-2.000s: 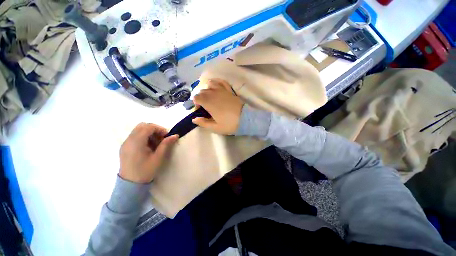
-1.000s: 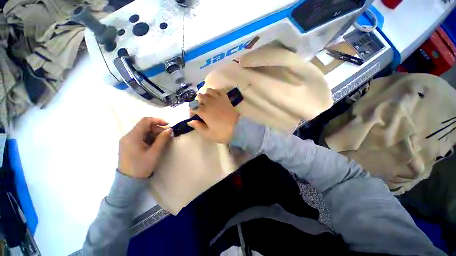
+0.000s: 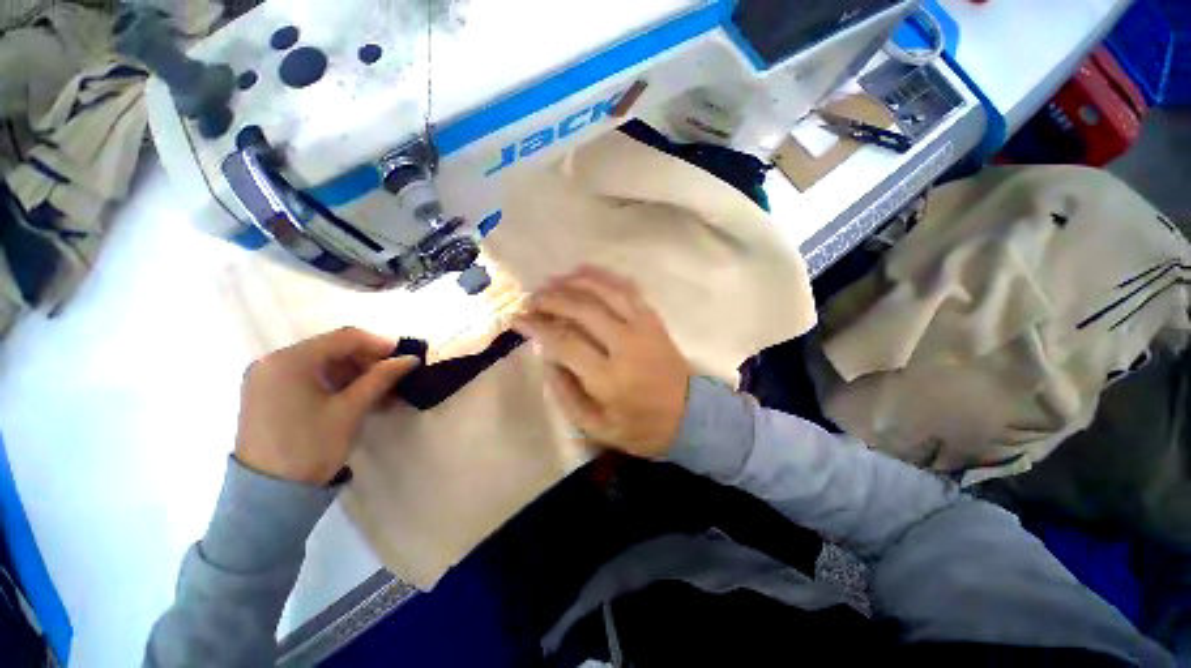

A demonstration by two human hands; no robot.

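A beige garment panel (image 3: 451,489) lies on the white table in front of the sewing machine (image 3: 523,78), its rear part against the machine body. A black strip (image 3: 457,372) lies across the panel, just in front of the lit needle area. My left hand (image 3: 307,398) pinches the strip's left end between thumb and fingers. My right hand (image 3: 614,359) rests on the panel at the strip's right end, fingers bent; whether it grips the fabric is hidden. The needle tip is too bright and small to make out.
A crumpled beige heap with dark pieces (image 3: 65,144) is at the far left. A beige pile with dark lines (image 3: 993,313) is at the right. A black tool (image 3: 862,131) lies on brown card. A black piece (image 3: 699,157) shows behind the panel. A red container (image 3: 1078,111) is at the upper right.
My right hand has moved off the strip, to the right and nearer me. The strip's left end shows wider and turned at my left hand. A black piece now shows behind the panel.
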